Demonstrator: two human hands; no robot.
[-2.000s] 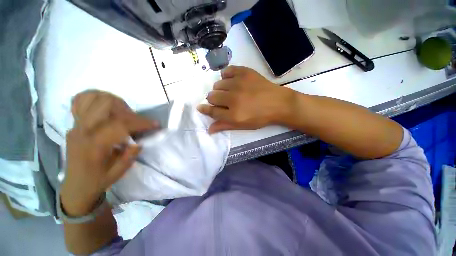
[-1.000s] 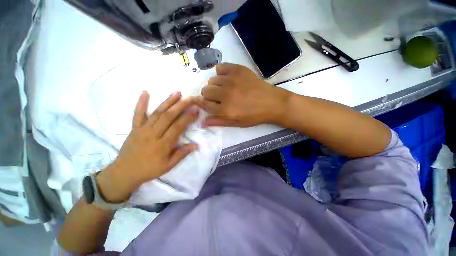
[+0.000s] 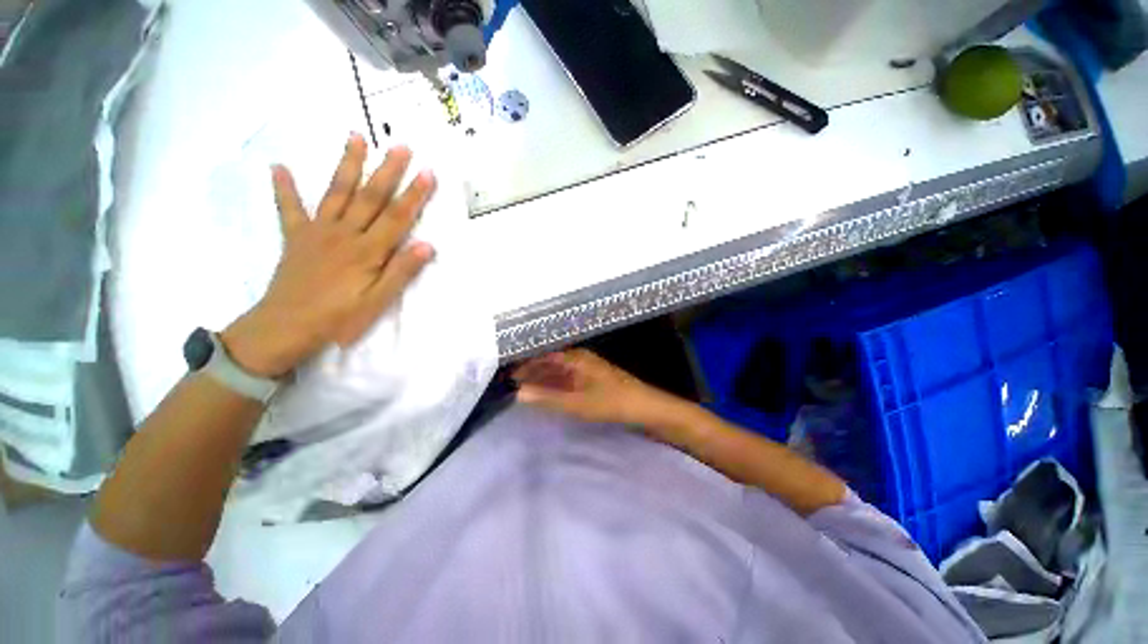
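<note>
A white fabric panel point(image 3: 202, 189) lies on the machine table left of the needle area and hangs over the front edge toward my lap. My left hand point(image 3: 346, 258) lies flat on it, palm down, fingers spread. My right hand point(image 3: 573, 384) is below the table's front edge, close to my body beside the hanging fabric; its fingertips are partly hidden, so I cannot tell whether it holds anything. The sewing machine head point(image 3: 409, 23) is at the top, its lower parts above the bed. A pale-blue disc point(image 3: 512, 105) lies on the bed.
A smartphone point(image 3: 617, 69), black thread snips point(image 3: 770, 96) and a green round fruit point(image 3: 982, 83) lie to the right. Grey fabric pieces point(image 3: 57, 201) are at far left. A measuring strip point(image 3: 705, 268) runs along the front edge. A blue crate point(image 3: 982, 377) with scraps stands below right.
My right hand has left the needle area and dropped below the table edge. My left hand has moved forward over the fabric, fingers spread. The camera view has shifted to the right and downward.
</note>
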